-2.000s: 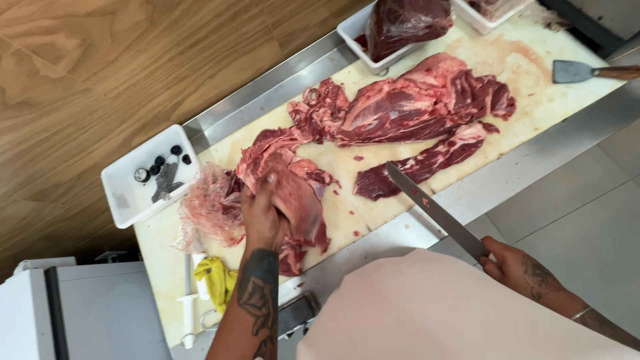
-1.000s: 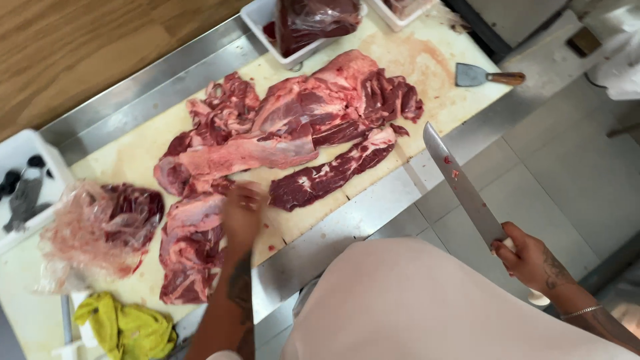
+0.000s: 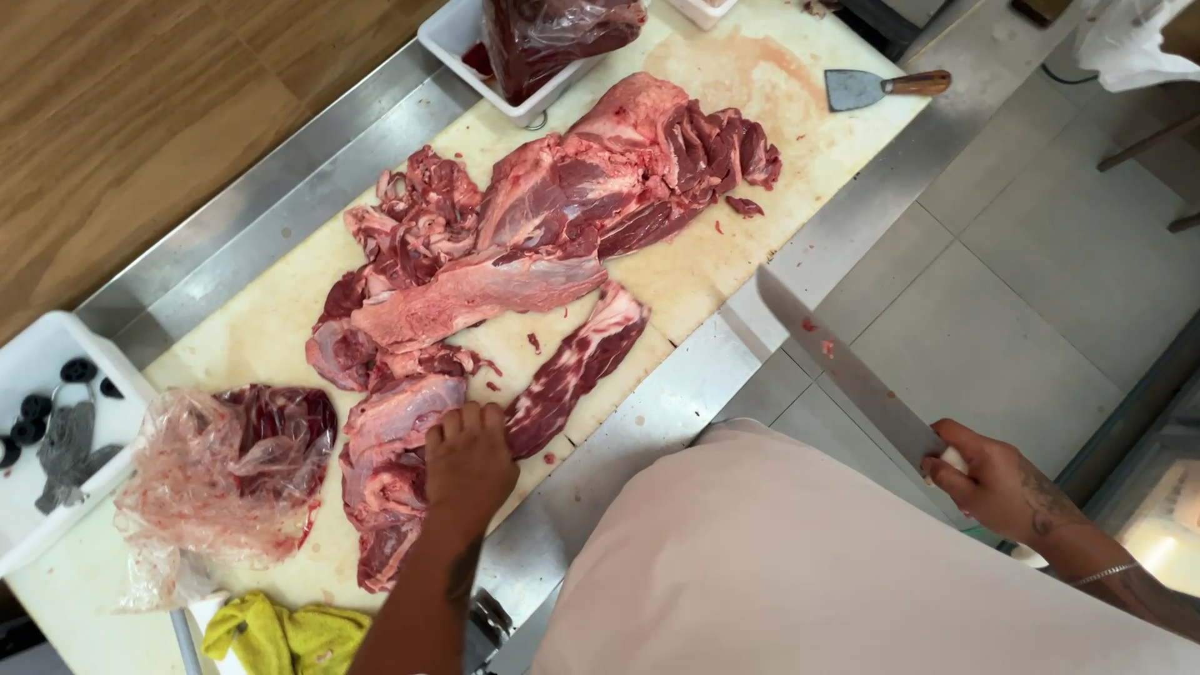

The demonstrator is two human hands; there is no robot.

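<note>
My right hand (image 3: pixel 984 473) is closed on the white handle of a butcher's knife (image 3: pixel 858 380), whose blade, with bits of meat on it, points up and left past the board's edge. My left hand (image 3: pixel 471 459) rests at the right side of a folded piece of raw meat (image 3: pixel 398 422), against the lower end of a marbled meat strip (image 3: pixel 577 370); its fingertips touch meat, and whether they grip is unclear. Above lie a long pale-faced piece (image 3: pixel 487 291), a large cut (image 3: pixel 600 178) and a heap of trimmings (image 3: pixel 427 211), all on a white cutting board (image 3: pixel 253 356).
A scraper (image 3: pixel 881 86) lies at the board's far right corner. Bagged meat (image 3: pixel 253 469) and a yellow cloth (image 3: pixel 286 637) are at the lower left. A white tub (image 3: pixel 122 375) holds black knobs and a grey scourer; another tub (image 3: pixel 525 112) holds bagged meat. A steel ledge (image 3: pixel 647 412) borders the board.
The pale-faced piece, under my left hand two seconds ago, now lies beside the large cut. My left hand has moved to the folded piece and the marbled strip. The knife stays in my right hand.
</note>
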